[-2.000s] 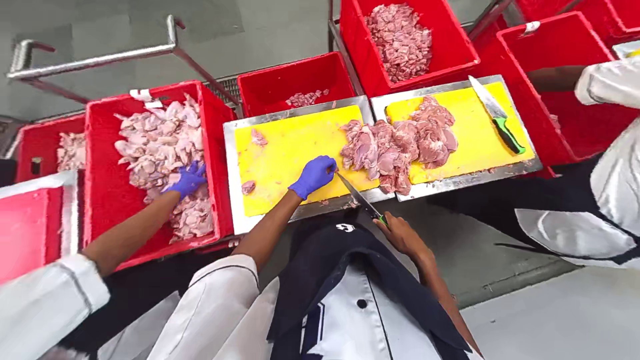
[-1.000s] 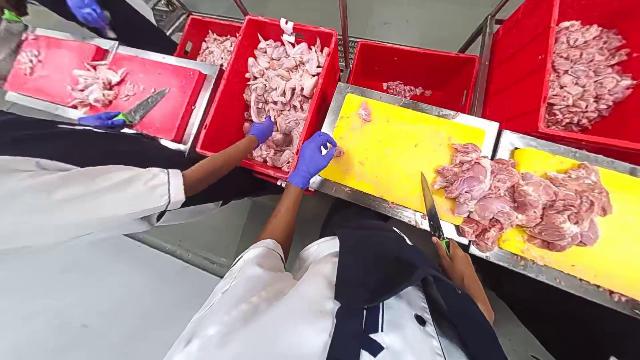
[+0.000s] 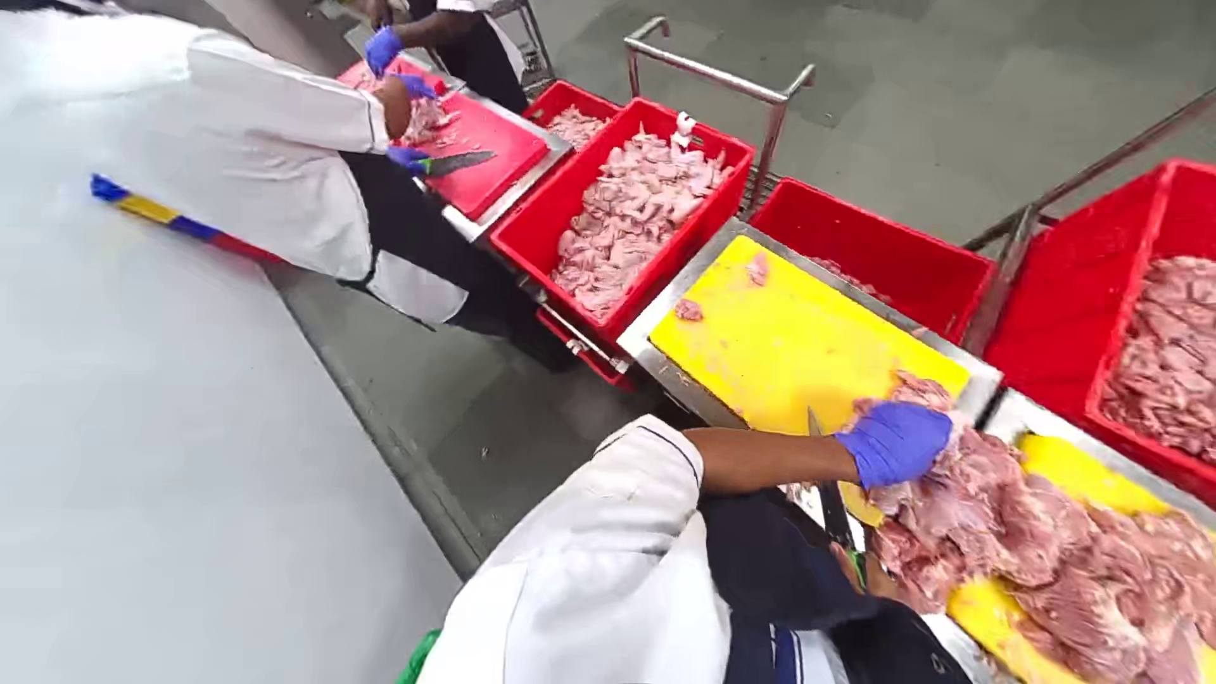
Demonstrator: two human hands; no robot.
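My left hand [image 3: 895, 445], in a blue glove, rests on the near end of a pile of raw boneless meat [image 3: 997, 513] that spans two yellow cutting boards. Whether its fingers grip a piece is hidden under the glove. Bare and partly covered by my apron, my right hand [image 3: 860, 570] is shut on the green handle of a knife, whose dark blade [image 3: 831, 499] points up and away beside my left forearm. Two small meat scraps [image 3: 689, 310] lie at the far left part of the nearer yellow board [image 3: 798, 332].
Red crates [image 3: 622, 223] of raw poultry pieces stand left of the board; another red crate [image 3: 879, 256] is behind it, and a tall one at right. Metal trolley rails [image 3: 708, 71] rise behind. At left, a co-worker [image 3: 275, 152] holds a knife at a red board [image 3: 494, 157].
My left hand has gone from the left edge of the yellow board to the meat pile. The co-worker's gloved hand has left the poultry crate. The view has shifted.
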